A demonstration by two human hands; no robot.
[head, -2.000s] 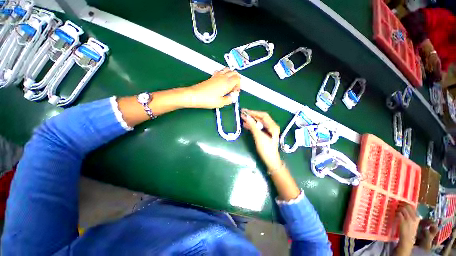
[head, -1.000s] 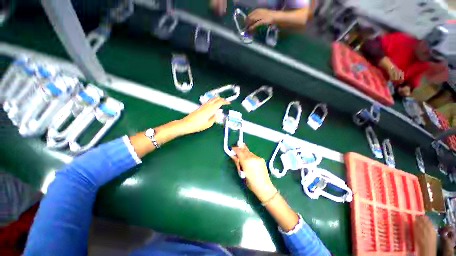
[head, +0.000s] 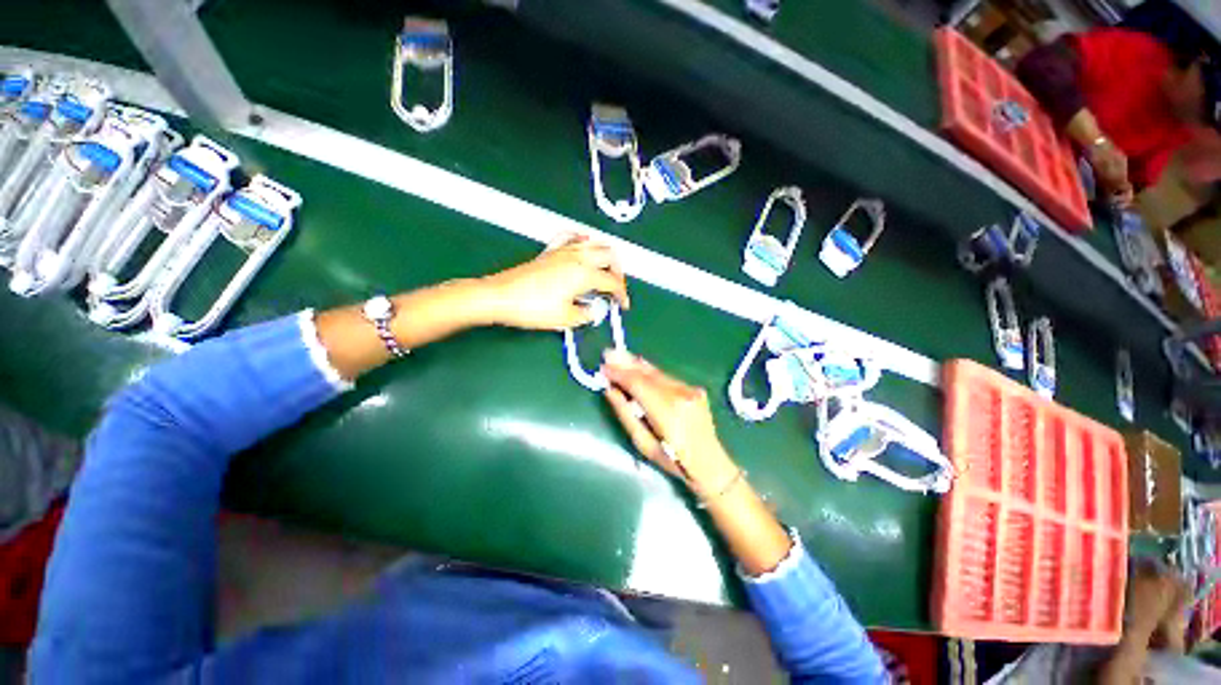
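Observation:
A white loop-shaped product is between my hands over the green bench, its rounded end towards me. My left hand, with the wristwatch, pinches its far end; the fingers hide that end and any label. My right hand has its fingertips against the loop's near right side. A thin pen-like tool shows partly in the right palm, mostly hidden by the fingers.
Overlapping loops with blue labels lie at left. Beyond the white strip lie single loops. A small group of loops lies beside the coral tray. A grey post stands upper left. Other people are at right.
The loop beyond the strip that lay sideways near my left hand is replaced by one lying lengthwise. The loop between my hands now has its far end under my left fingers.

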